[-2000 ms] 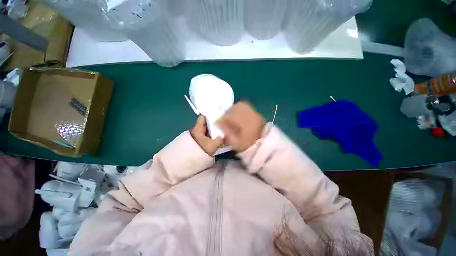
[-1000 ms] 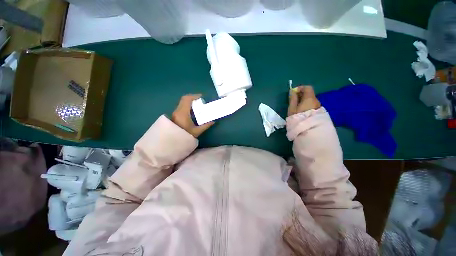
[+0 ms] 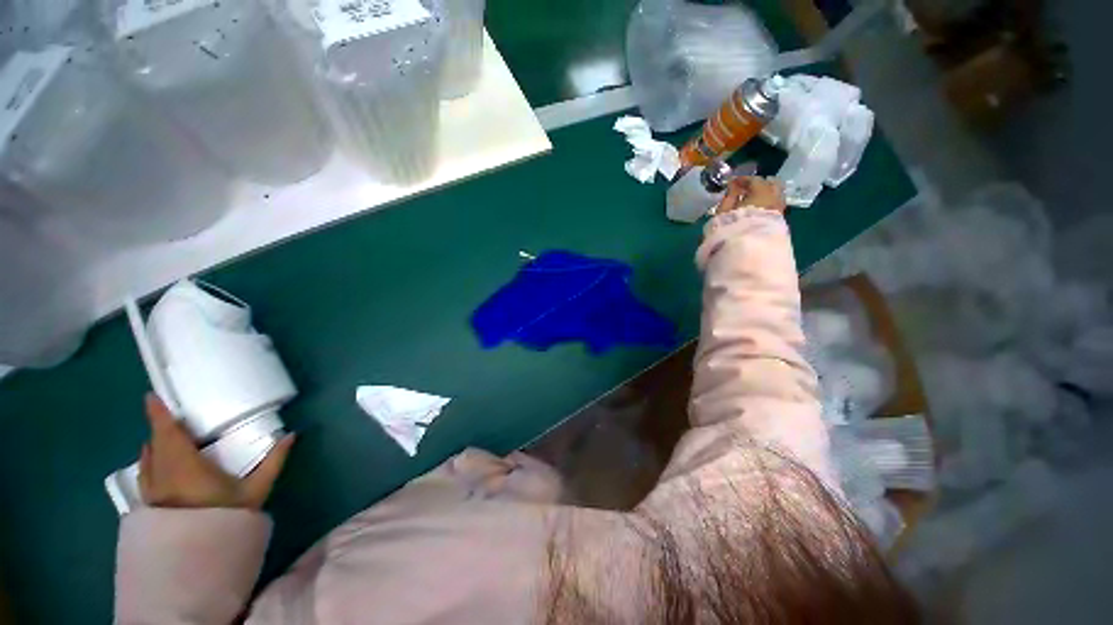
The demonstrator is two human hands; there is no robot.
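Observation:
A white security camera [image 3: 226,360] with a thin white antenna lies at the left of the green mat. My left hand [image 3: 195,470] is closed around its bracket end. My right hand [image 3: 751,195] is at the far right, at a small solvent dispenser bottle [image 3: 693,195] with a metallic top. Its fingertips are bunched near that top; what they hold is too small to tell. A crumpled white wipe [image 3: 403,413] lies on the mat right of the camera. The blue cloth [image 3: 571,302] lies between the wipe and the bottle.
An orange canister [image 3: 730,125] stands tilted behind the bottle, beside crumpled white tissue [image 3: 644,151] and white pieces [image 3: 824,140]. Bubble bags [image 3: 385,110] stand on the white board [image 3: 500,134] at upper left. A thin swab [image 3: 527,255] lies by the blue cloth.
The view has swung right. My right hand has moved from beside the blue cloth to the dispenser bottle. My left hand still holds the camera; the wipe still lies on the mat.

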